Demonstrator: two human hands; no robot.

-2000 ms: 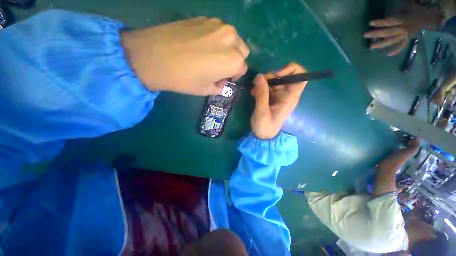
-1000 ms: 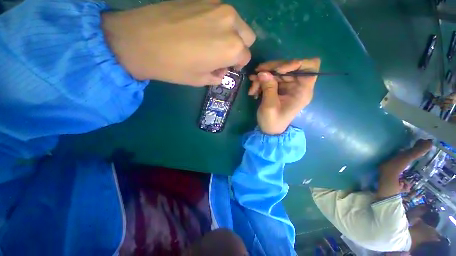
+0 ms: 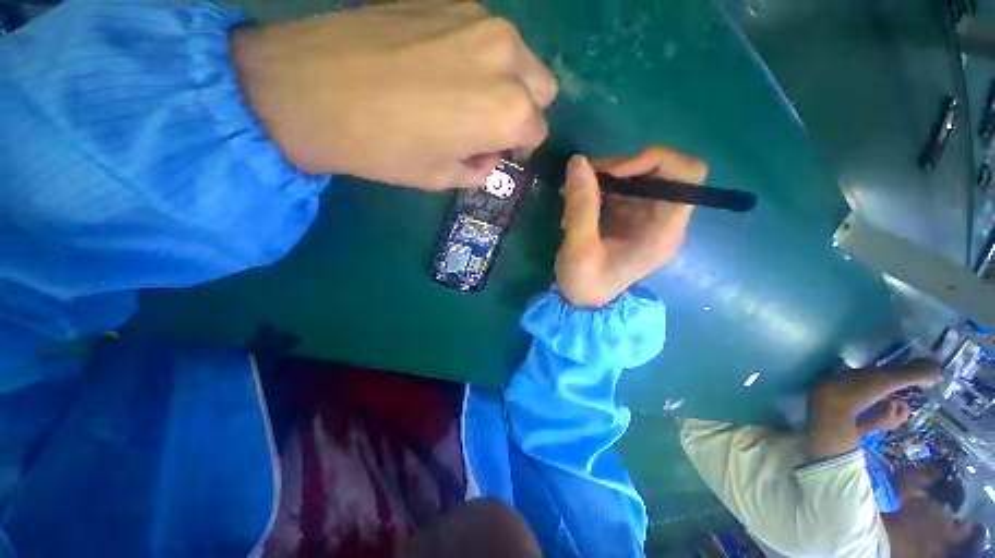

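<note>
A black bar-style phone unit [image 3: 476, 234] lies on the green bench mat, open side up. It shows a silver-blue board in its lower half and a bright round disc near its top end. My left hand [image 3: 409, 98] reaches over from the left, fingertips together at the phone's top end; its fingers hide whatever they pinch. My right hand [image 3: 627, 223] is just right of the phone, holding black tweezers [image 3: 698, 194] between thumb and fingers. The tweezers' tips are too dark and blurred to tell if they touch the phone.
The green bench mat [image 3: 371, 305] lies under the phone. Small whitish scraps [image 3: 751, 379] lie on it at lower right. A grey metal rail [image 3: 911, 262] stands at the right. Another person's arm [image 3: 846, 409] and pale sleeve are at lower right. A dark handset [image 3: 939, 133] lies on the far green surface.
The tweezers have turned in my right hand, now showing their wide side and sloping down to the right. My left hand stays at the phone's top end. The other person's arm has moved lower.
</note>
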